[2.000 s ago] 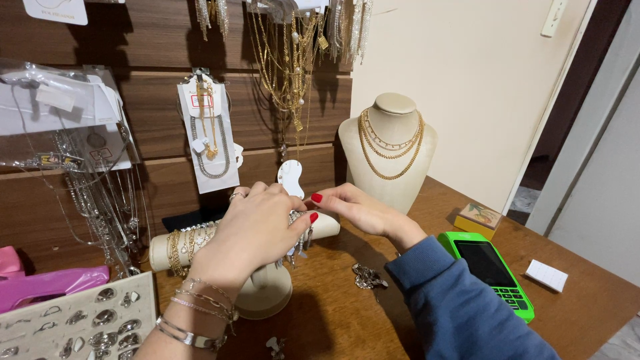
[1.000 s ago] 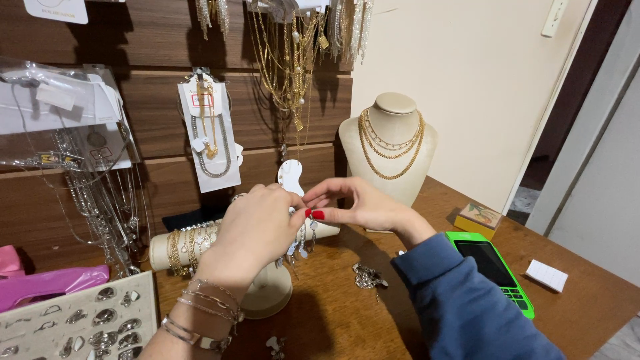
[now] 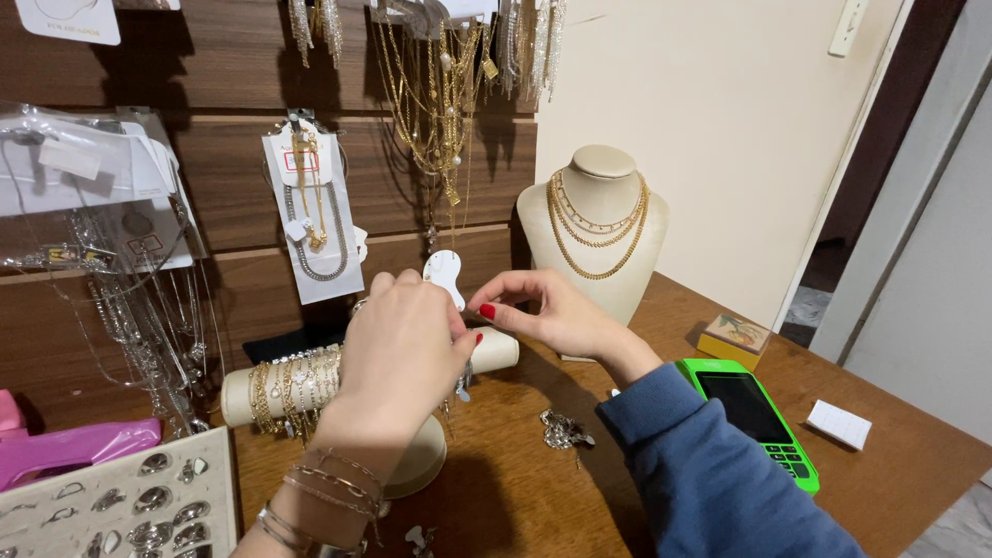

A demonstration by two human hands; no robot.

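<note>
A cream bracelet display roll (image 3: 496, 351) on a round base (image 3: 418, 457) carries gold and silver bracelets (image 3: 291, 387) on its left half. Over its middle is my left hand (image 3: 403, 341), back toward the camera, fingertips mostly hidden behind it; whether they pinch something cannot be told. My right hand (image 3: 542, 314) is just right of it, above the roll's right end, thumb and forefinger curved close together with nothing clearly visible between them. Below my left hand, silver bracelets with small tags (image 3: 463, 387) hang from the roll. A silver chain pile (image 3: 564, 430) lies on the wooden table.
A necklace bust (image 3: 597, 232) with gold chains stands behind my right hand. A green card terminal (image 3: 752, 418), a small box (image 3: 735, 339) and a white card (image 3: 839, 425) lie at right. At left is a ring tray (image 3: 225, 480). Necklaces (image 3: 434, 116) hang on the slatted wall.
My hands, whose fingertips met a second ago, are now slightly apart. The tagged silver bracelets at the roll were more visible a second ago.
</note>
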